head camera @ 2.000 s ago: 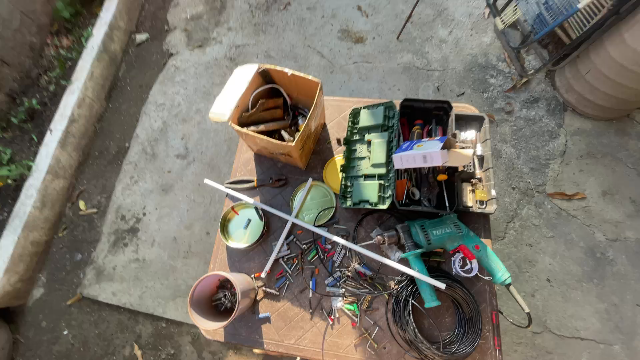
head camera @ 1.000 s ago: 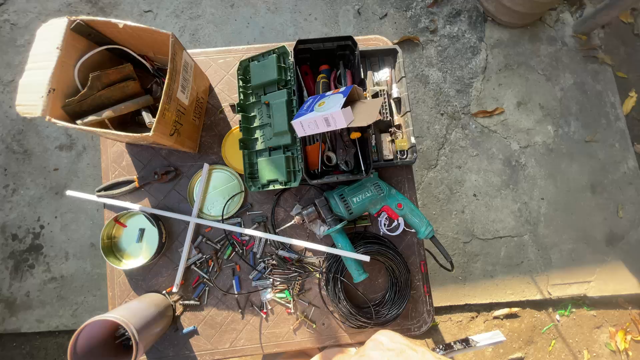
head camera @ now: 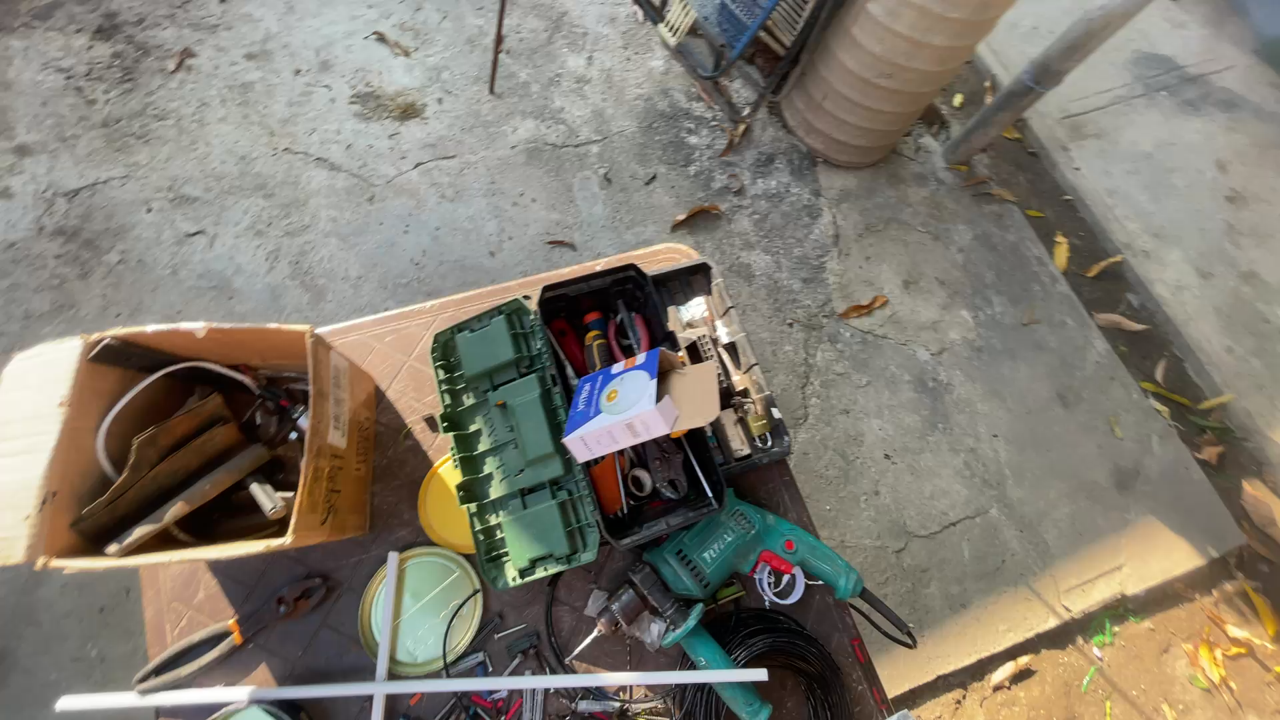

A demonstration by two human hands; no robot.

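Neither of my hands shows in the head view now. On the brown table [head camera: 400,300] lies a teal power drill [head camera: 740,550] with a bit in its chuck, beside a coil of black cable [head camera: 800,640]. A long white plastic strip [head camera: 560,682] crosses a shorter white strip [head camera: 386,620] near the bottom edge. The shorter one lies over a round green lid [head camera: 430,610]. Left of that are pliers [head camera: 215,640]. An open black toolbox [head camera: 655,515] with a green lid [head camera: 515,440] holds hand tools, with an open blue and white small carton [head camera: 625,400] on top.
An open cardboard box [head camera: 345,440] full of scrap and tools stands at the left. A yellow lid [head camera: 445,505] lies partly under the toolbox lid. Beyond the table are a ribbed beige container [head camera: 890,70], a metal pole [head camera: 1040,80] and a dark rack [head camera: 735,45].
The view has swung up and to the right. Part of a hand at the bottom edge one second ago is out of view now. The tools on the table lie as before.
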